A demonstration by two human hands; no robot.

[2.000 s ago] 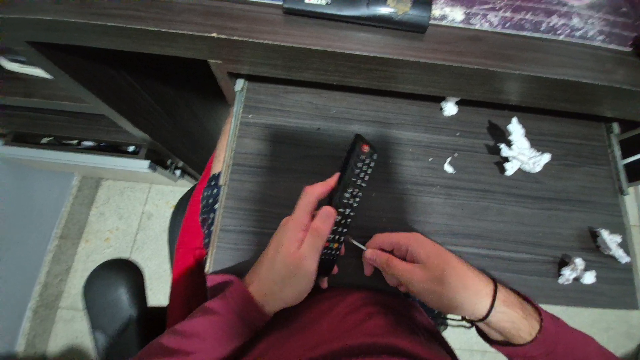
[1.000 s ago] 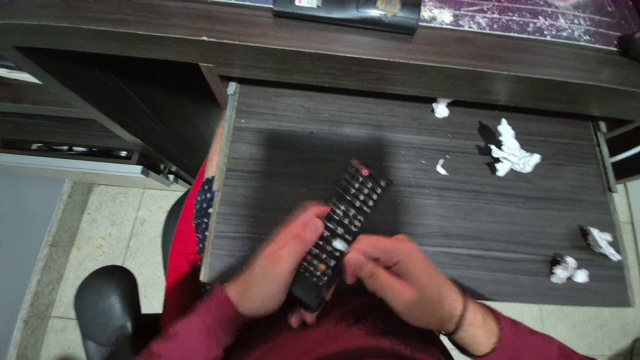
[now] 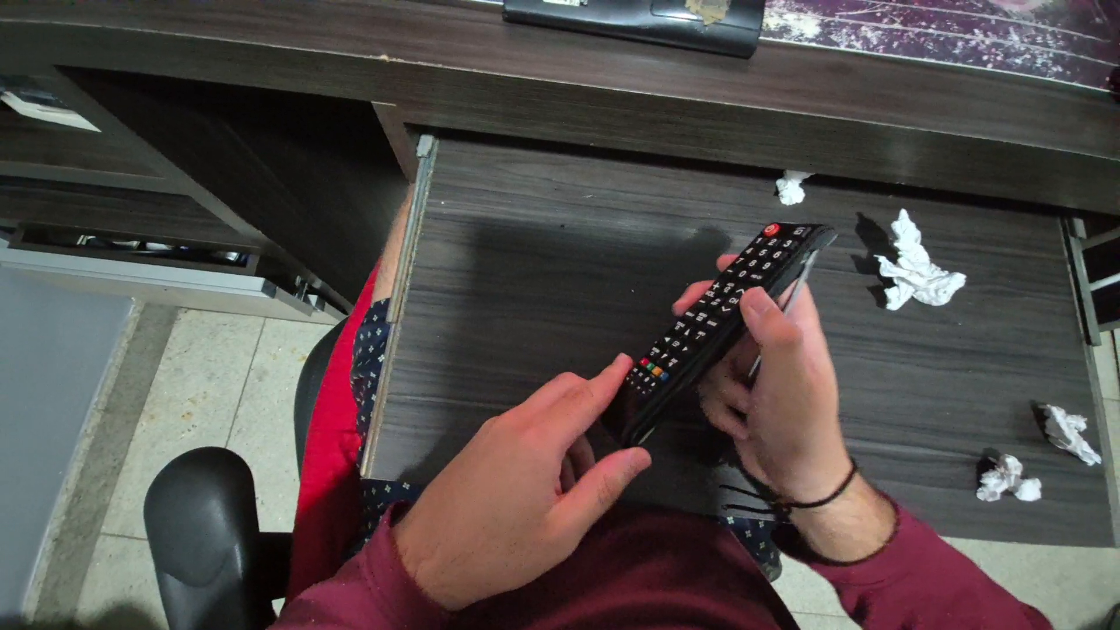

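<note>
A black remote control [image 3: 713, 319] is tilted above the pull-out shelf, its red power button at the upper end. My right hand [image 3: 779, 376] grips it around the middle, the thumb on its right edge. A thin pale stick-like tool [image 3: 798, 293] lies between that hand and the remote's right side; its lower part is partly hidden by the fingers. My left hand [image 3: 534, 477] is at the remote's lower end, index fingertip against the left edge, thumb just below the bottom corner; whether the thumb touches cannot be told.
Crumpled white tissues [image 3: 919, 267] lie on the dark wood pull-out shelf [image 3: 542, 262], more at its right. A black device [image 3: 634, 22] sits on the desktop above. A chair armrest [image 3: 201, 516] stands lower left, beside an open drawer [image 3: 140, 267].
My right hand has moved from the remote's lower right side up to hold its middle. My left hand has slid down to the lower end.
</note>
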